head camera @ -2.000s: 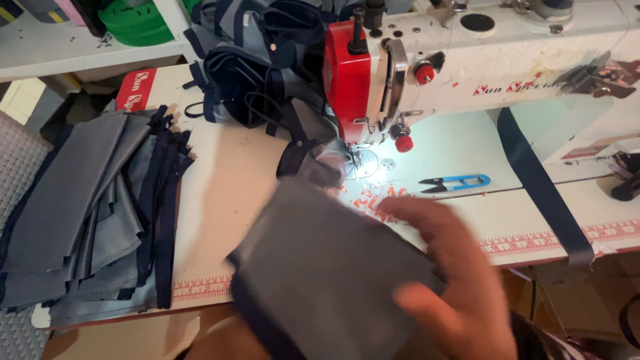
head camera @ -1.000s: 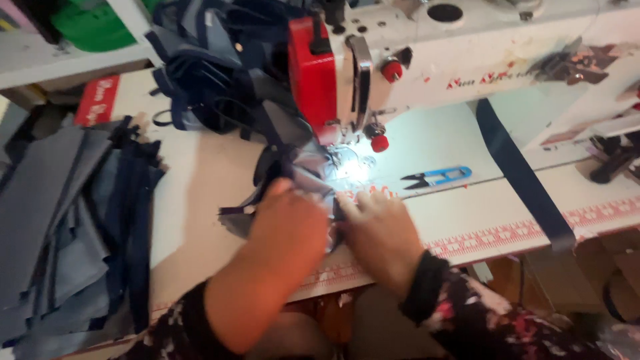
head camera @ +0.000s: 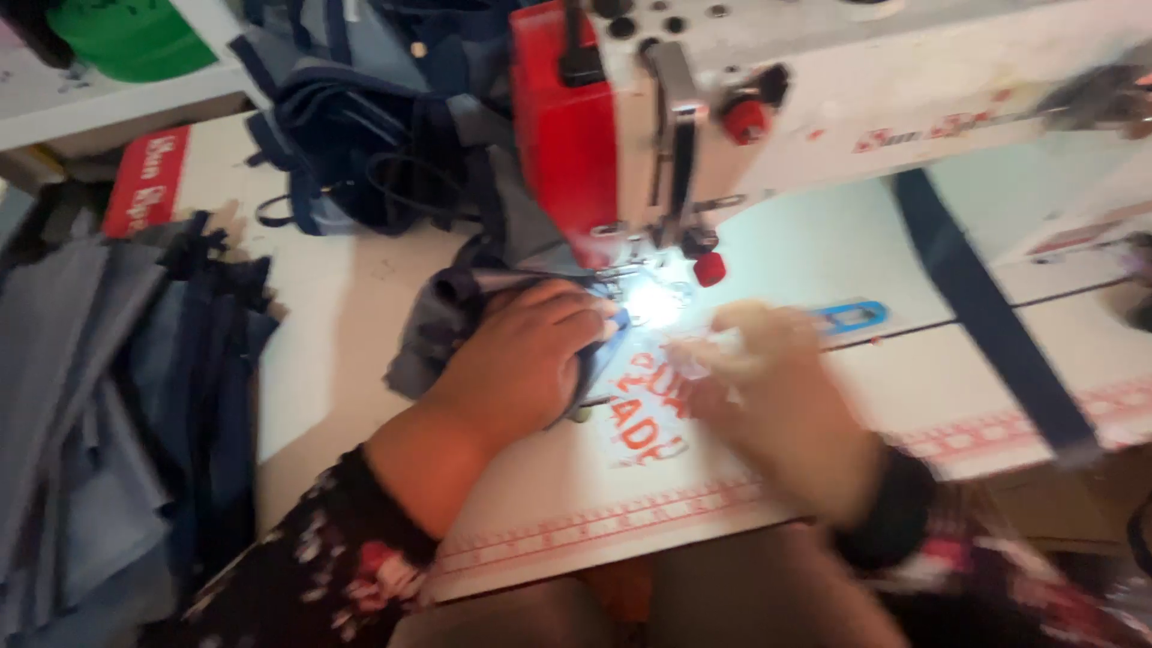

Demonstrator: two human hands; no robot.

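Under the lit needle area of the sewing machine [head camera: 576,144] lies a bunched dark fabric piece [head camera: 427,337]. My left hand [head camera: 513,360] presses on this cloth and holds its edge close to the presser foot. To the right, my right hand [head camera: 774,396] is blurred, over the machine bed beside the needle; whether its fingers hold anything cannot be told. Just behind that hand are blue thread snips [head camera: 850,317], their blades hidden by it. A dark strap [head camera: 990,306] hangs across the bed to the table's front edge.
A stack of grey and navy fabric pieces [head camera: 72,387] lies at the left. Behind the needle area is a heap of sewn navy and grey pieces [head camera: 378,126]. A printed red measuring scale [head camera: 621,517] runs along the table's front edge. A green container [head camera: 135,40] stands at the back left.
Two seconds ago a grey fabric panel was in front of the machine by one hand; one second ago both hands were on cloth at the needle. Since then my right hand has moved right, off the cloth.
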